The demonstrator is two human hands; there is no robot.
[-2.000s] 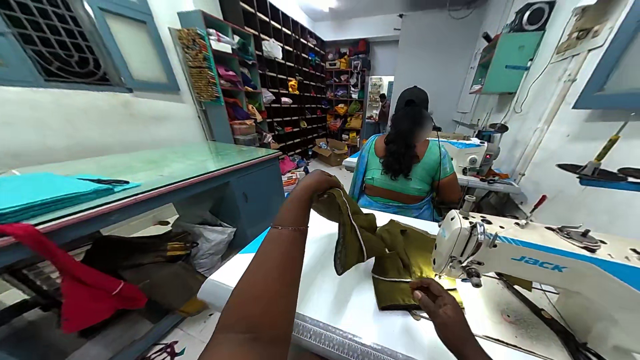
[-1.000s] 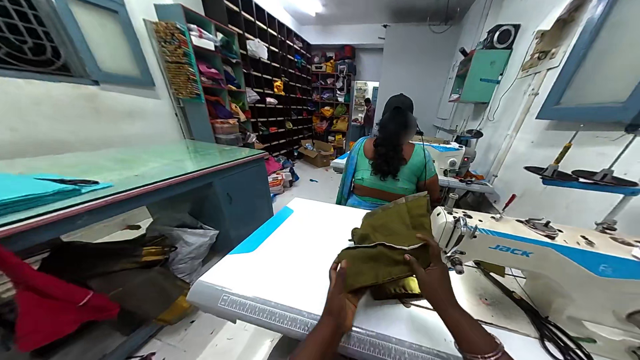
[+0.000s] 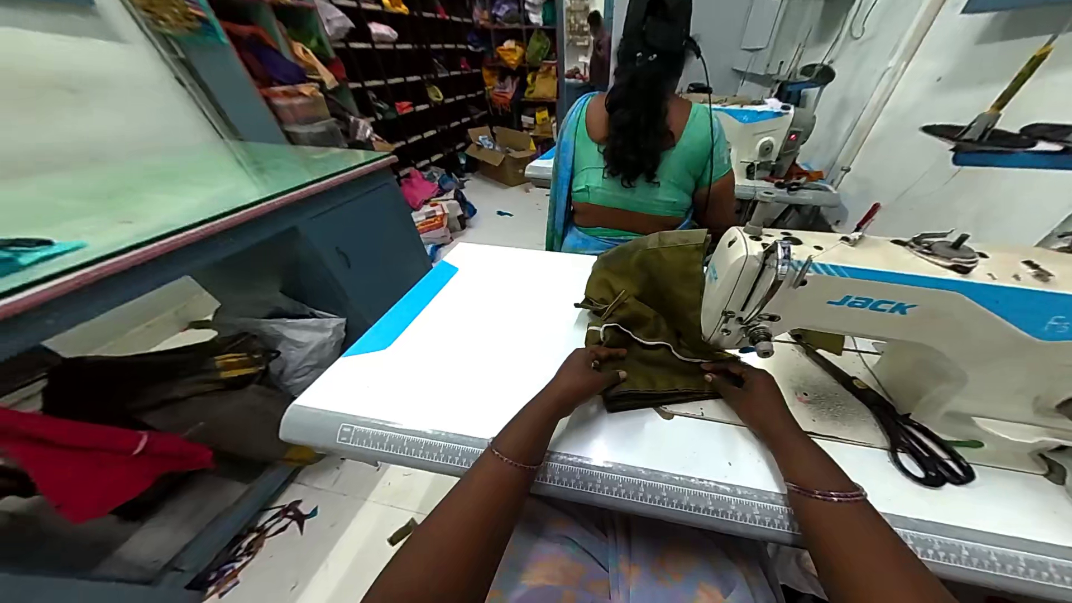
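Olive-green fabric [image 3: 649, 293] with a white cord or piping across it lies on the white sewing table [image 3: 469, 335], just left of the Jack sewing machine's needle area. My left hand [image 3: 586, 378] rests on the lower left of the cloth, fingers on its surface near the white line. The fingertips of my right hand [image 3: 745, 389] pinch the cloth's right edge, below the head of the sewing machine [image 3: 888, 289]. Black-handled scissors [image 3: 909, 435] lie on the machine bed to the right of my right hand.
A person in a green blouse [image 3: 641, 167] sits just beyond the table, at another sewing machine [image 3: 758, 134]. At left stands a glass-topped counter [image 3: 193, 193], with a red cloth [image 3: 84, 461] and dark fabrics below. An open cardboard box [image 3: 502, 155] is on the floor.
The olive fabric, first lifted by my left hand, then held up in both hands, now lies flatter on the table beside the machine. The view has turned downward.
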